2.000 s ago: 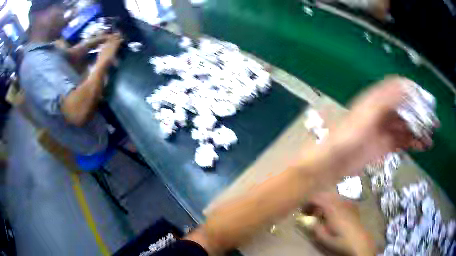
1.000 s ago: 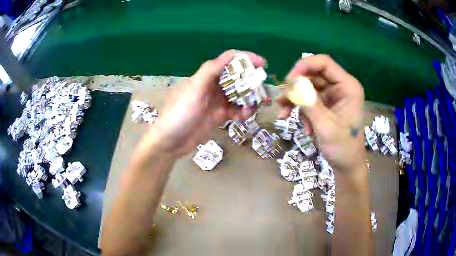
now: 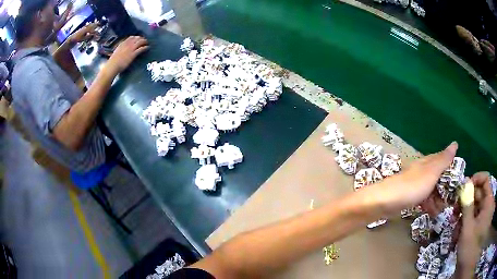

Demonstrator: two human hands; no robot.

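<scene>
My left hand is at the right side, gripping a white socket insert with gold-coloured parts. My right hand is beside it near the right edge, its pale-covered fingertip close against the insert. Whether it holds anything is unclear. White inserts with brass lie on the tan sheet beyond my left forearm. More inserts lie below my hands, partly hidden. A small heap of brass contacts lies on the sheet nearer me, with a thin brass piece apart from it.
A large pile of white housings covers part of the dark green bench. The green belt runs along the far side. A seated person works at the left. A dark bin with small pale pieces is below the bench edge.
The view has swung right, then back left. Several inserts now lie together near the sheet's far edge. My hands have come together around an insert at the right.
</scene>
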